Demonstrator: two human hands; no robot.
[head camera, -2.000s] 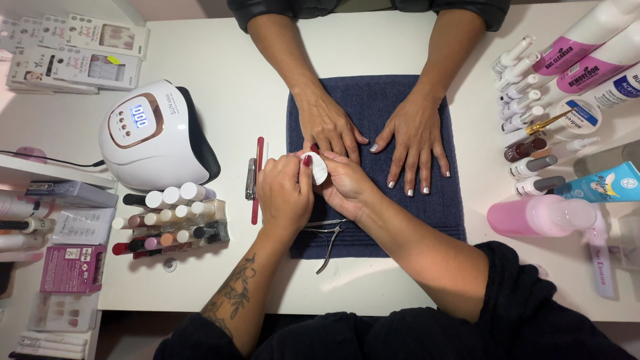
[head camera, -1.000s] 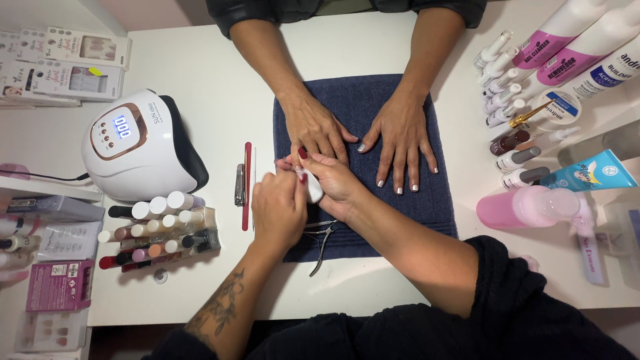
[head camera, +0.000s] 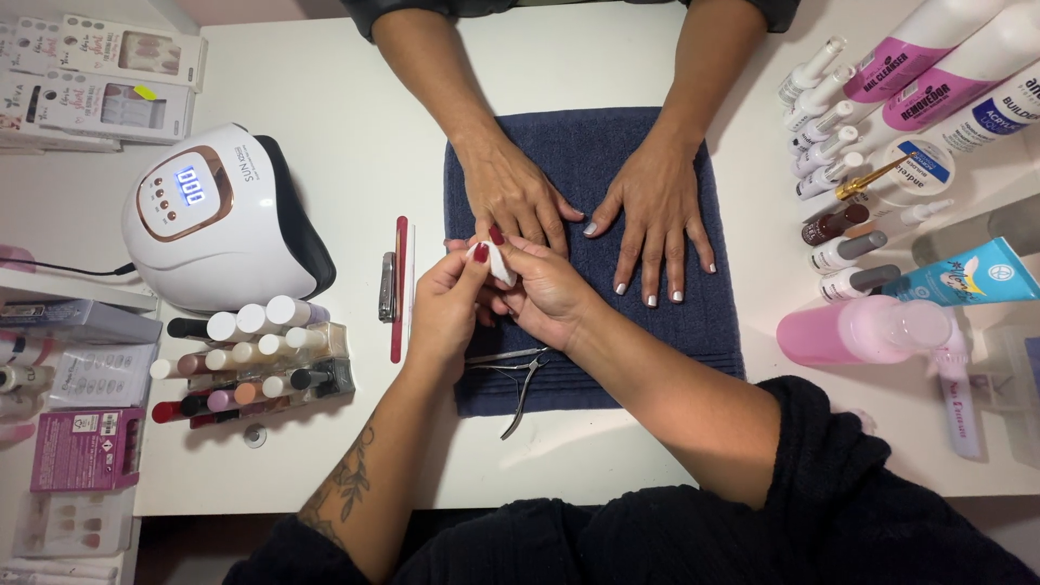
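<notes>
My left hand (head camera: 451, 305) pinches a white cotton pad (head camera: 497, 264) over a fingertip of another person's hand (head camera: 508, 191). My right hand (head camera: 548, 292) holds that person's finger from the other side, its thumb against the pad. The person's other hand (head camera: 658, 211) lies palm down on a dark blue towel (head camera: 601, 134), its nails light and shiny. Metal cuticle nippers (head camera: 524, 390) lie at the towel's near edge, partly beneath my hands. Left of the towel are a nail clipper (head camera: 387, 286) and a red nail file (head camera: 399, 288).
At left stand a white nail lamp (head camera: 219, 219) and a rack of nail polish bottles (head camera: 337, 349), with boxes (head camera: 134, 53) behind. Along the right are small bottles (head camera: 829, 150), a pink liquid bottle (head camera: 821, 333), a blue tube (head camera: 967, 272) and large white bottles (head camera: 894, 65).
The cotton pad, broad and flat two seconds ago, is now folded around the fingertip between my hands. The other person's hands have stayed on the towel.
</notes>
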